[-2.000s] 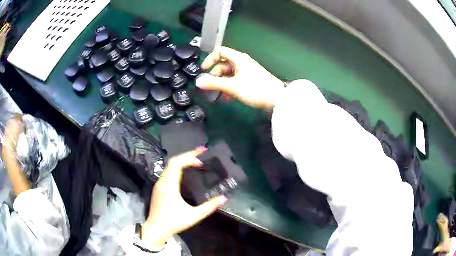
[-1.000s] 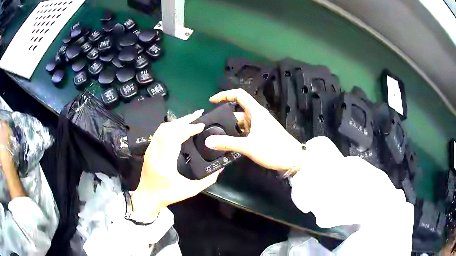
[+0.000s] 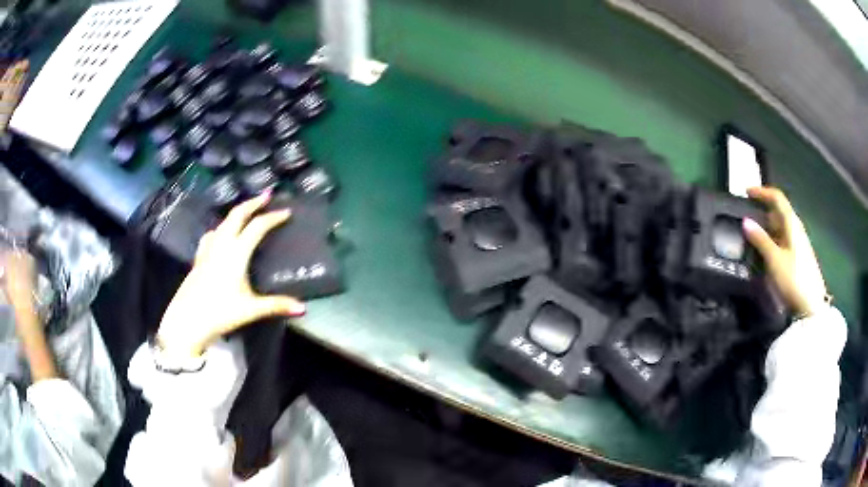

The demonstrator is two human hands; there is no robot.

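My left hand (image 3: 224, 271) is on a flat matte black insert (image 3: 300, 249) at the bench edge, thumb and fingers around its left side. My right hand (image 3: 785, 252) is at the far right, fingers on a filled black insert (image 3: 714, 228) with a glossy device in its opening, on top of the pile. More filled inserts (image 3: 555, 328) lie in a loose pile at mid-bench and right, white icons along one edge. Loose glossy black devices (image 3: 219, 109) lie in a cluster at upper left, slightly blurred.
A white perforated tray (image 3: 93, 57) lies at far left. A metal post (image 3: 345, 38) stands at the back. An open black box base with a white inside (image 3: 742, 164) lies at the right. A crumpled black bag (image 3: 176, 224) is beside my left hand. A neighbour's arm (image 3: 29, 314) shows at lower left.
My right hand has moved from the insert in front of me to the pile at far right. My left hand has moved left onto another insert. The pile shows more filled inserts.
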